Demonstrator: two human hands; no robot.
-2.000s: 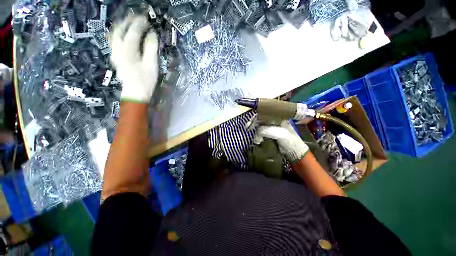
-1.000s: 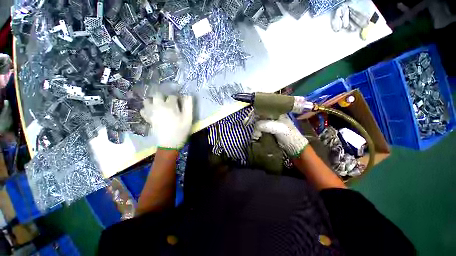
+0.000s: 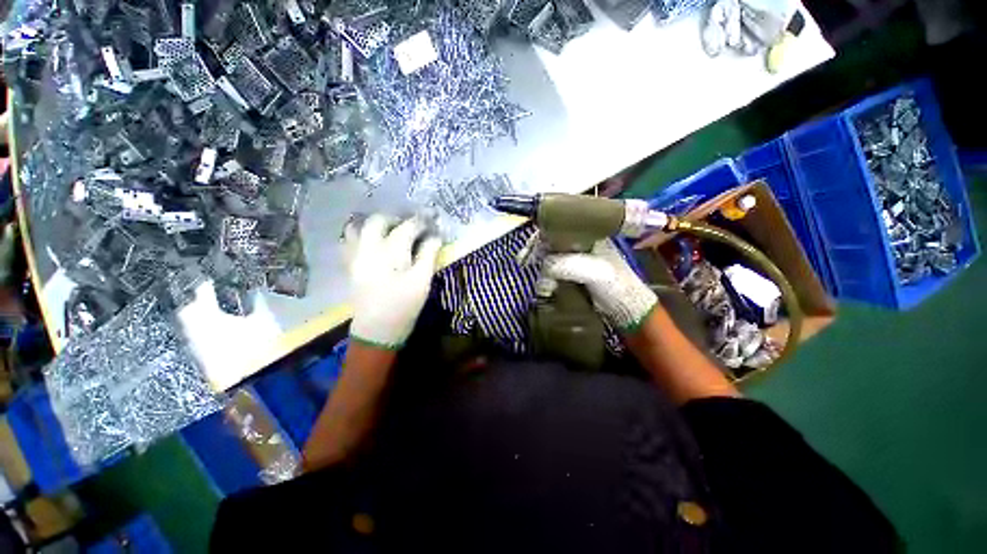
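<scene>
My right hand (image 3: 602,284), in a white knit glove, is closed around the handle of the olive-green air rivet gun (image 3: 581,220). The gun's dark nose points left over the bench edge, close to a small group of silver rivets (image 3: 472,197). My left hand (image 3: 392,279), also gloved, is at the bench's front edge, left of the gun nose. Its fingers are bent; something small and grey shows at the fingertips, too blurred to tell whether it is held. A pile of grey metal brackets (image 3: 251,81) covers the bench's left part.
A spiky heap of rivets (image 3: 438,108) bears a white slip (image 3: 415,52). A clear bag of rivets (image 3: 135,379) lies at the left corner. Striped cloth (image 3: 492,290) covers my lap. Right are an open carton (image 3: 806,284), a curved air hose (image 3: 771,260) and blue bins (image 3: 966,195).
My left hand has come from the bracket pile back to the bench's front edge, then slightly right towards the gun nose. My right hand still holds the gun; the whole view has shifted slightly.
</scene>
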